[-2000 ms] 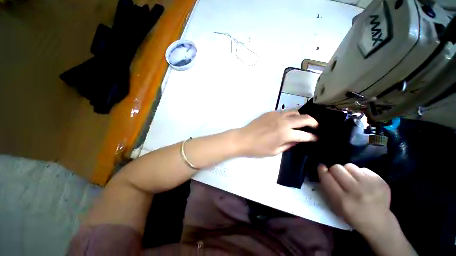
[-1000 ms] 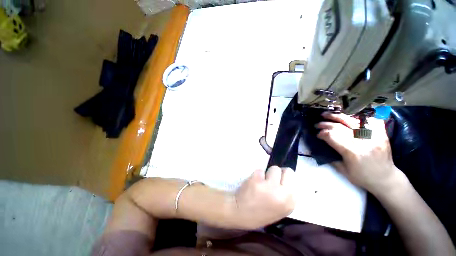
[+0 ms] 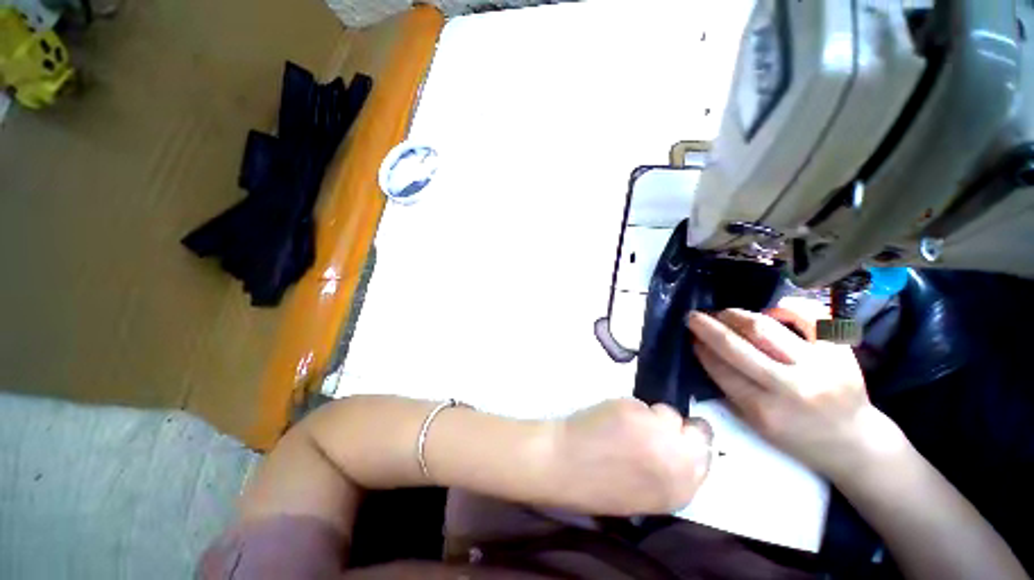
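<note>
A narrow black band strip runs from under the sewing machine head toward me. My left hand is closed on its near end. My right hand lies on the black fabric just right of the strip, fingertips at the strip's edge, close to the knurled screw. The shiny black garment body lies right of and behind my right hand. The needle and presser foot are hidden by the machine head and fabric.
The needle plate shows left of the strip. A small white-blue ring lies near the left edge of the white table. A stack of black strips lies on cardboard, with a yellow object at the far left.
Since one second ago, my left hand has moved slightly right with the strip's end. My right fingertips have shifted left and toward me, to the strip's edge. Earlier, my left hand was higher, by the plate.
</note>
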